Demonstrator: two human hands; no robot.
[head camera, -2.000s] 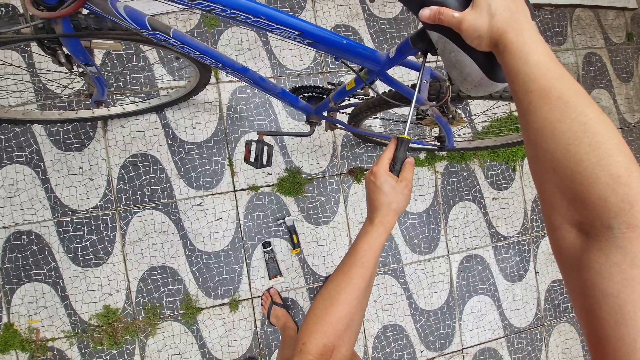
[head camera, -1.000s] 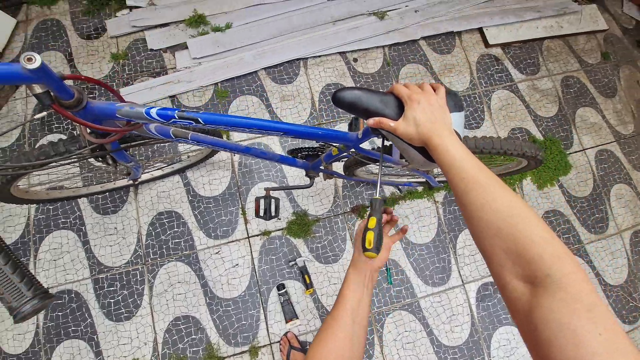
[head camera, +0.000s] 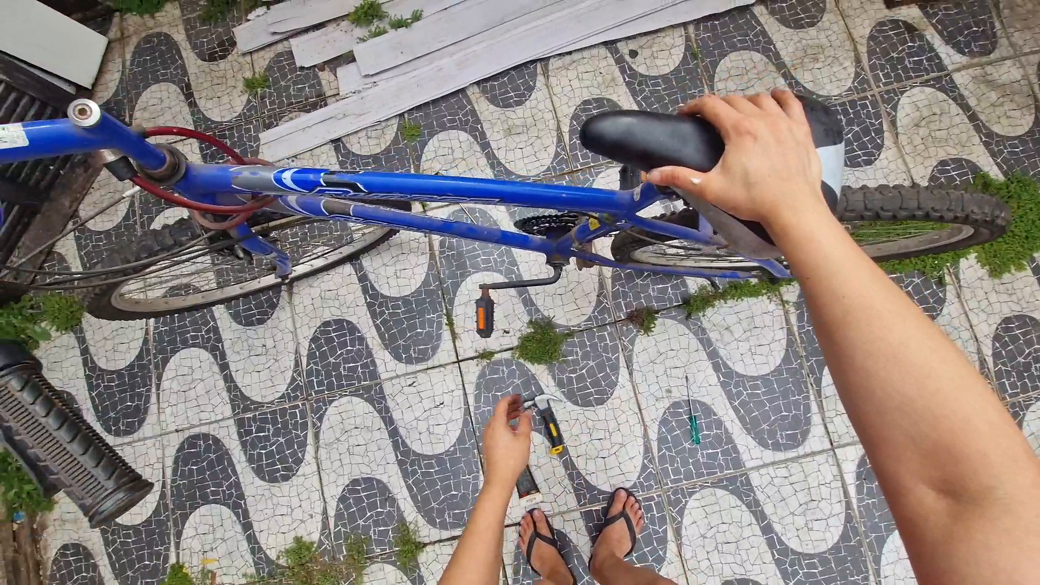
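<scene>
My right hand (head camera: 756, 158) grips the black and grey saddle (head camera: 650, 140) of a blue bicycle (head camera: 479, 191). Low in the centre, my left hand (head camera: 507, 439) is over the paving with its fingers curled, close to the head of a small claw hammer (head camera: 551, 424) with a black and yellow handle. Whether anything is inside those fingers is hidden. A dark tool or case (head camera: 527, 486), partly covered by my left hand and wrist, lies near my feet. To the right, a thin screwdriver with a green handle (head camera: 694, 429) lies on the paving. The black and yellow screwdriver is not visible.
A pedal (head camera: 484, 314) hangs on its crank below the frame. A black handlebar grip (head camera: 65, 439) juts in at left. Light boards (head camera: 455, 61) lie on the patterned paving beyond the bicycle. Weeds (head camera: 542, 341) grow between tiles. My sandalled feet (head camera: 543, 540) stand at bottom centre.
My left hand has moved from below the saddle, where it was at the black and yellow screwdriver, down and left to the hammer. My right hand stays on the saddle.
</scene>
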